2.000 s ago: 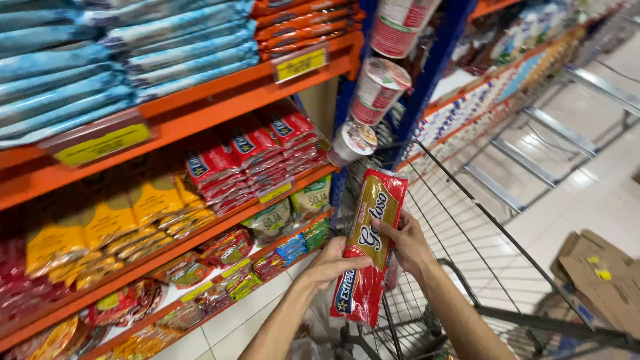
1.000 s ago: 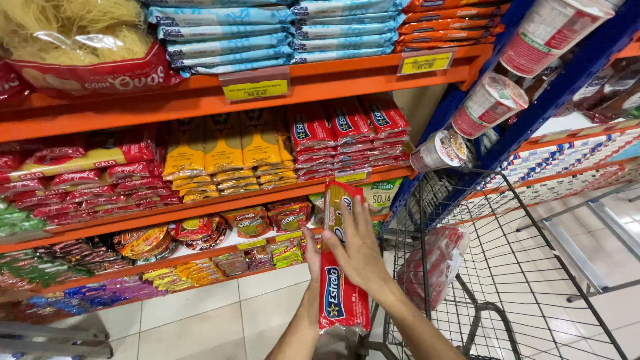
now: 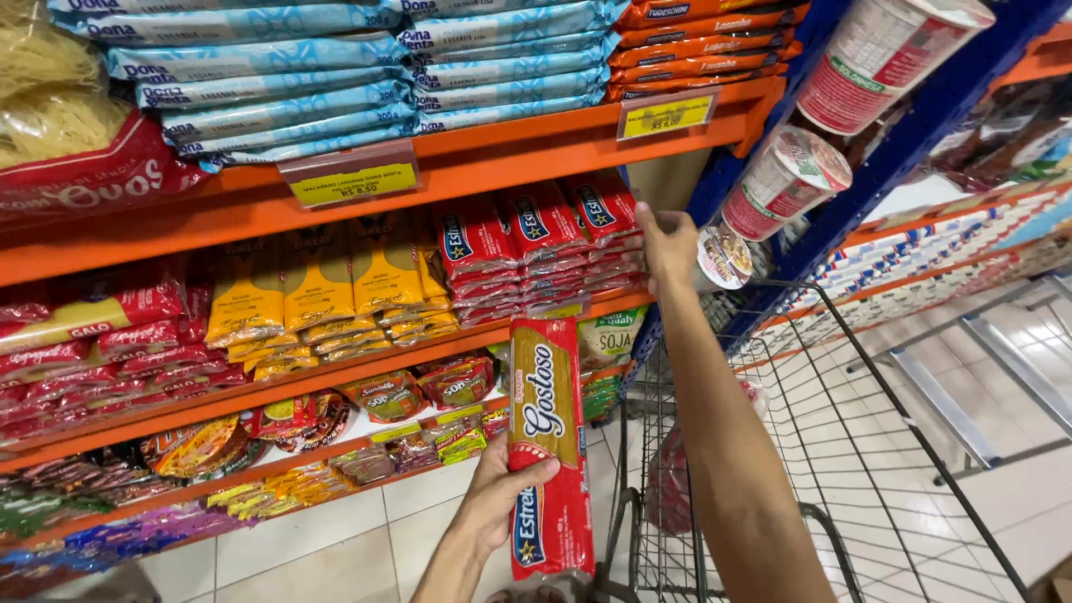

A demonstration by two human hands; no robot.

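My left hand (image 3: pixel 511 486) grips the lower left side of a red spaghetti packet (image 3: pixel 548 444), held upright in front of the shelves, its thumb over the front. My right hand (image 3: pixel 667 247) reaches to the right end of the stacked red pasta packets (image 3: pixel 536 239) on the middle shelf. Its fingers are at the side of the rightmost stack; whether they grip a packet cannot be told. Yellow pasta packets (image 3: pixel 318 289) lie left of the red stacks.
A wire shopping cart (image 3: pixel 904 427) with a red package (image 3: pixel 670 477) inside stands at right. Instant noodle cups (image 3: pixel 787 180) hang along the blue upright. Blue lasagna packets (image 3: pixel 276 84) fill the upper shelf above its orange edge (image 3: pixel 502 142). A metal stepladder (image 3: pixel 946 402) is at far right.
My right hand has left the held red packet and moved up to the red stacks on the shelf. My left hand keeps the packet, whose front now faces the view.
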